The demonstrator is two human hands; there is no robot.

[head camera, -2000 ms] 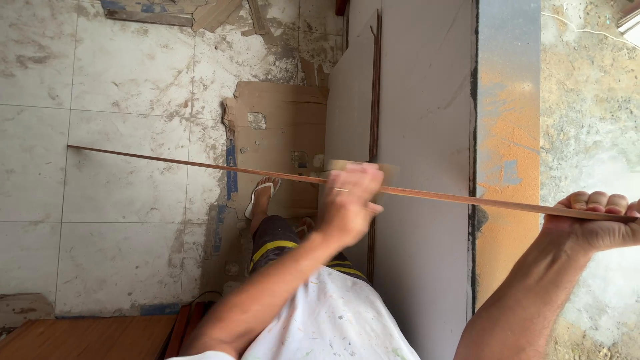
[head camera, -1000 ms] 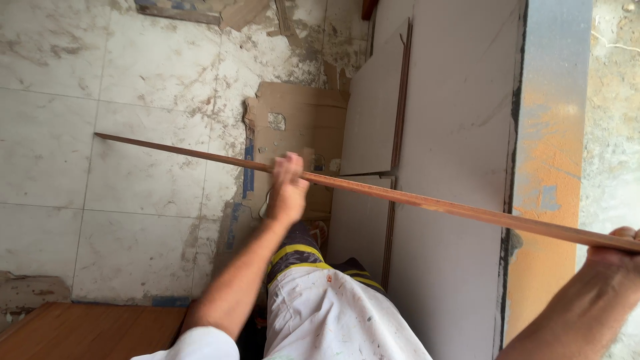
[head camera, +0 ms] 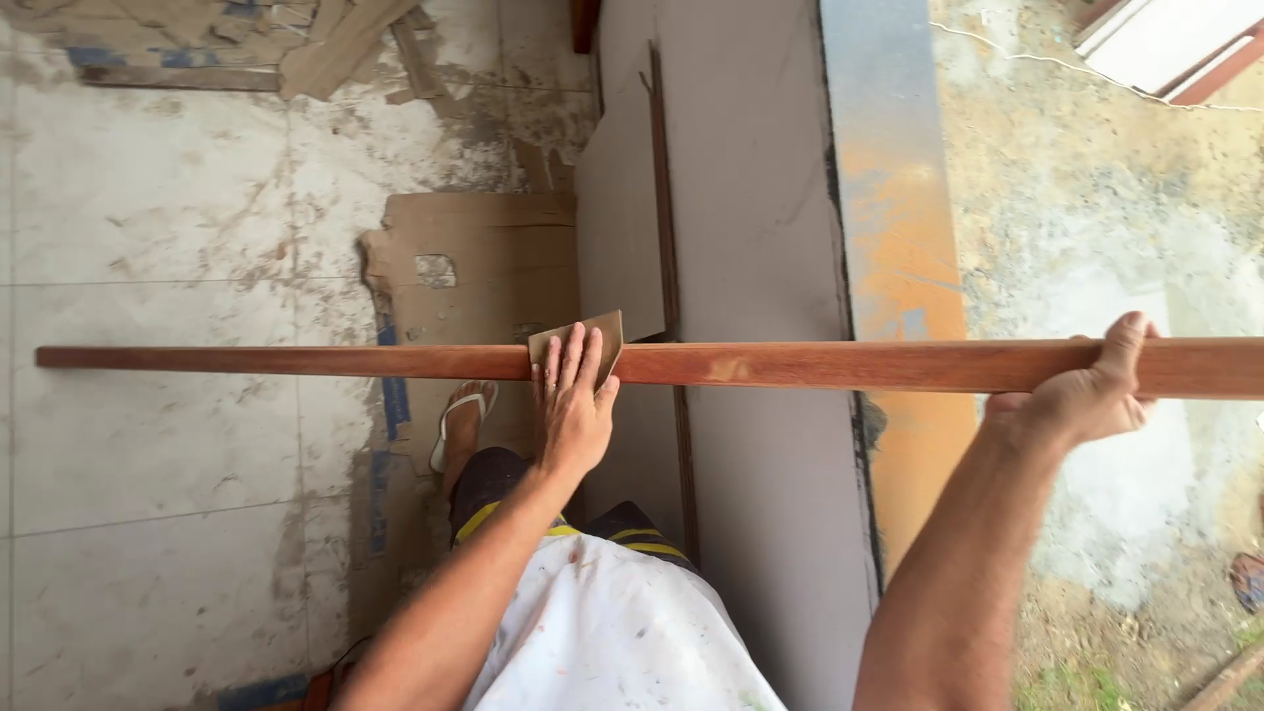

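Observation:
A long, reddish-brown wooden strip (head camera: pixel 839 365) runs across the whole view, its far end at the left over the floor tiles. My left hand (head camera: pixel 576 400) presses a brown sheet, apparently sandpaper (head camera: pixel 610 331), flat on the strip near the middle, fingers laid over the sheet. At the right, my right hand (head camera: pixel 1086 390) grips the strip from below, with the thumb up along its side. A pale patch marks the wood between the two hands.
Flattened cardboard (head camera: pixel 484 247) with blue tape lies on dirty floor tiles (head camera: pixel 148 425). A grey panel or ledge (head camera: pixel 760 296) stands right of my legs, with a thin brown strip (head camera: pixel 664 197) along it. Beyond are an orange-stained sill (head camera: pixel 904 296) and rough ground (head camera: pixel 1086 227). Torn cardboard (head camera: pixel 346 39) lies at the top.
The strip has turned so that its broad face shows and it lies nearly level in view. My left hand, blurred before, now rests with the sheet on the wood. The right hand still holds the strip.

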